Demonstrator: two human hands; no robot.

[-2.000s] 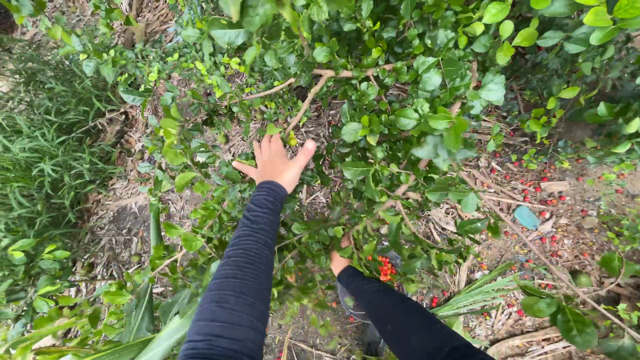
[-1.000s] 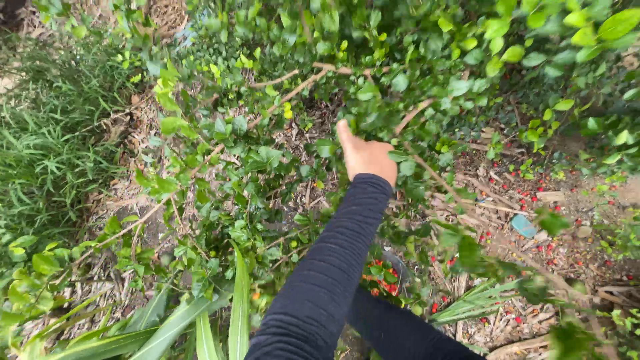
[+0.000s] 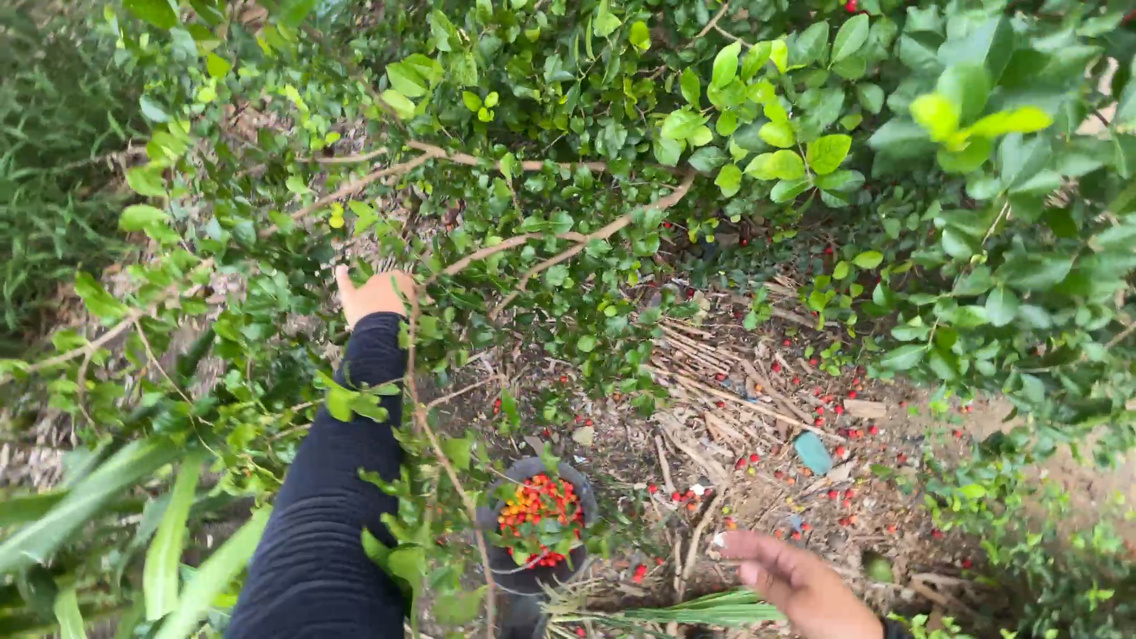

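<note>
My left hand (image 3: 377, 295) reaches into the leafy shrub at left centre, thumb out, beside a thin woody branch (image 3: 612, 226); leaves hide its fingers, so any grip is unclear. At the bottom right my right hand (image 3: 794, 577) hangs over the littered ground, fingers loosely together, blurred, with no fruit clearly visible in it. Between the arms, lower down, a dark bucket (image 3: 584, 497) stands on the ground, holding many red and orange berries (image 3: 541, 510) with a few green leaves on top.
Fallen red berries (image 3: 854, 433), dry stalks (image 3: 710, 373) and a teal flat piece (image 3: 812, 453) lie on the soil. A thin branch (image 3: 444, 457) crosses in front of the bucket. Long green blades (image 3: 177, 541) stand at lower left, dense foliage (image 3: 781, 133) above.
My left hand has moved left within the shrub since one second ago. My right hand has come into sight at the lower right. The bucket of berries is now much less covered by leaves and arms.
</note>
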